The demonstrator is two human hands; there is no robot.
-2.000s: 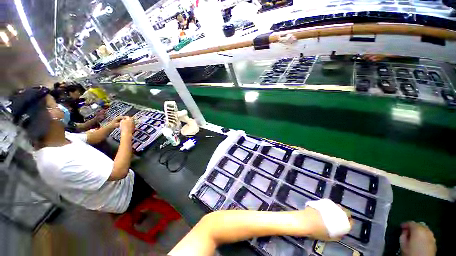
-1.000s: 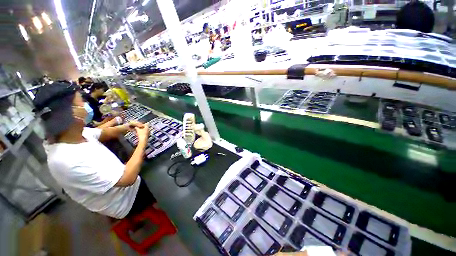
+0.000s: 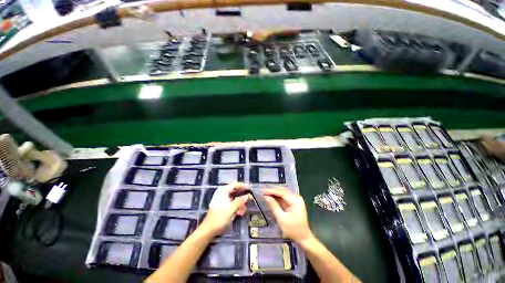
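Note:
My left hand [image 3: 222, 209], with a white patch on it, holds a dark-rimmed phone housing [image 3: 259, 211] tilted above the tray. My right hand [image 3: 289, 211] is at the housing's right side, fingers bent close to it; whether it grips the housing or a small part cannot be told. The blister tray [image 3: 99, 221] below holds rows of black-rimmed housings with grey centres. One housing with gold ends [image 3: 270, 257] lies in its near right pocket. A loose pile of small silvery parts [image 3: 330, 197] lies on the bench right of the tray.
Stacked trays [image 3: 382, 207] with gold-ended housings stand at the right, another person's hand [image 3: 493, 146] beyond. A fan [image 3: 41, 163], plug [image 3: 56, 193] and black cord are at the left. The green conveyor [image 3: 221, 113] runs behind, below a raised shelf [image 3: 183, 23].
The view has swung right and down from the co-worker at the left to the tray. Both my hands now show over it, with a housing held up; the silvery pile and stacked trays have come into view.

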